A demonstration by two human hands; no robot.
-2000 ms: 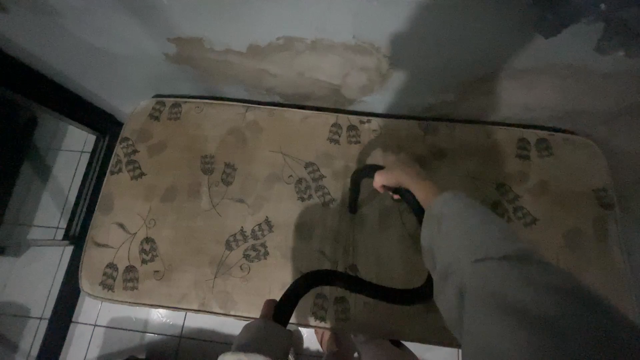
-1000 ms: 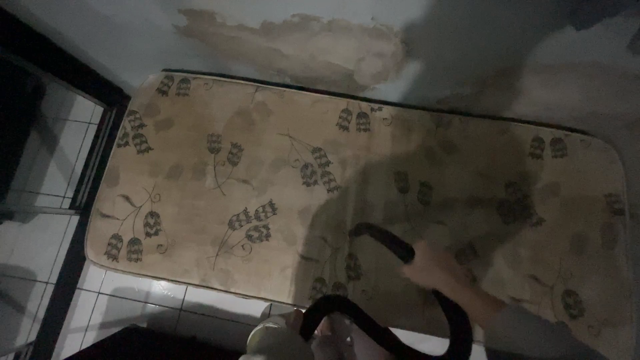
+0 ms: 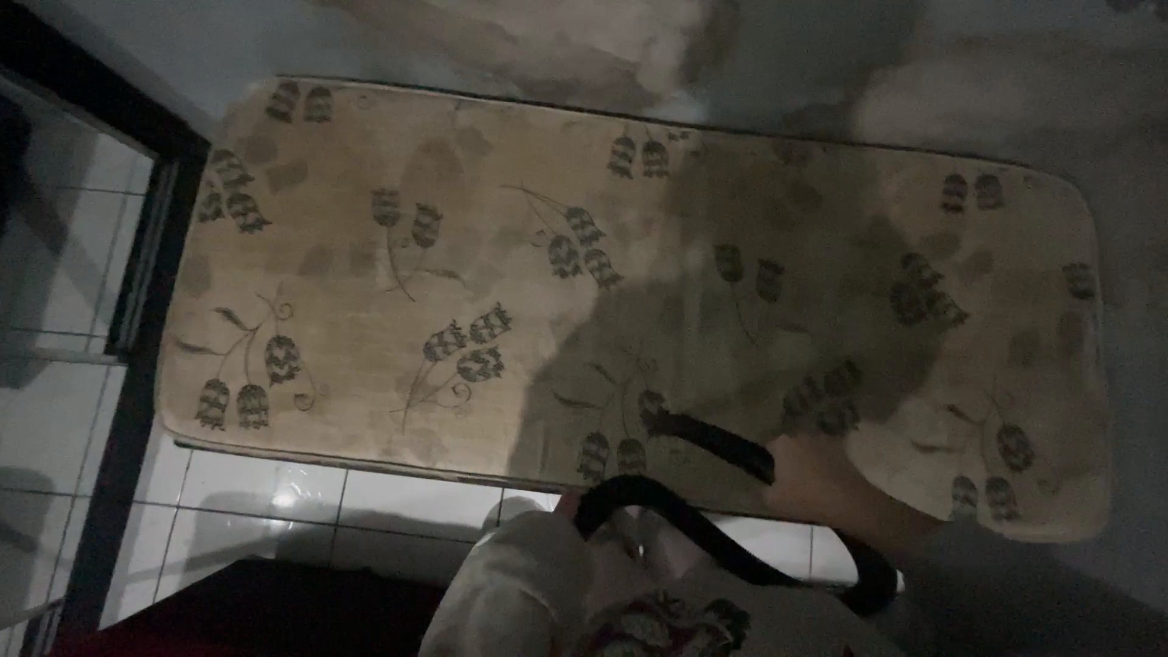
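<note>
A long cushion or mattress with a beige cover and dark flower print (image 3: 438,265) lies across the view. My right hand (image 3: 812,474), over its lower right part, grips a black flexible hose (image 3: 721,443). The hose end points left, low over or against the cover; whether it touches cannot be told. The hose loops below the cushion's near edge and curves back to my left hand (image 3: 569,504), of which only a little shows beside the pale sleeve. My left fingers seem closed on the hose there. What the hose leads to is hidden.
A stained, peeling wall (image 3: 566,46) runs behind the cushion. On the left stands a dark frame (image 3: 137,274) with a glass-like panel. White floor tiles (image 3: 255,493) show along the near edge, and a dark red cloth-like thing (image 3: 246,611) lies at lower left.
My right hand and the hose end have moved from mid-cushion towards its near edge, the hose end now pointing left. My left hand stays near the lower edge.
</note>
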